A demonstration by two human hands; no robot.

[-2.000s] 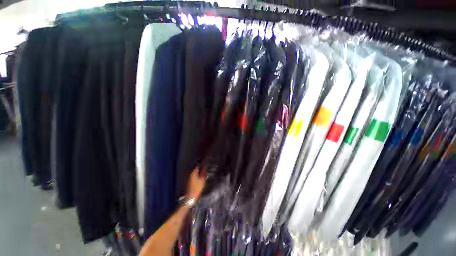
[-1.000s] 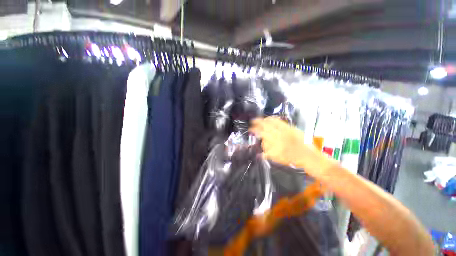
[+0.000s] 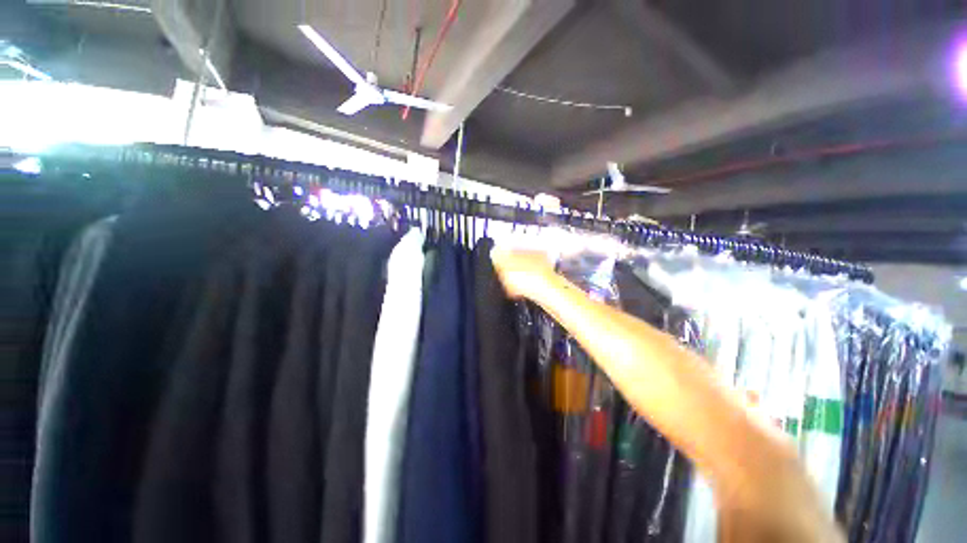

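Note:
My right hand (image 3: 523, 267) is raised to the top of the row, just under the hanging rail (image 3: 509, 212), its arm coming in from the lower right. The hand is blurred and overexposed, beside the shoulder of a dark jacket (image 3: 498, 392). Whether its fingers hold a hanger or garment cannot be told. Just right of it hang dark jackets in clear garment bags, with an orange band (image 3: 570, 389) and a red band (image 3: 598, 427), partly behind the forearm. My left hand is not in view.
Unbagged black jackets (image 3: 249, 371), a white garment (image 3: 392, 382) and navy jackets (image 3: 440, 392) hang at the left. Bagged white garments (image 3: 822, 350) with green bands and more bagged dark ones (image 3: 891, 414) hang at the right. A ceiling fan (image 3: 368, 93) is above.
The view has tilted up. My right hand has moved from the bagged dark jacket's upper part to just under the rail. The slanting orange band is gone; an orange band hangs level in the row.

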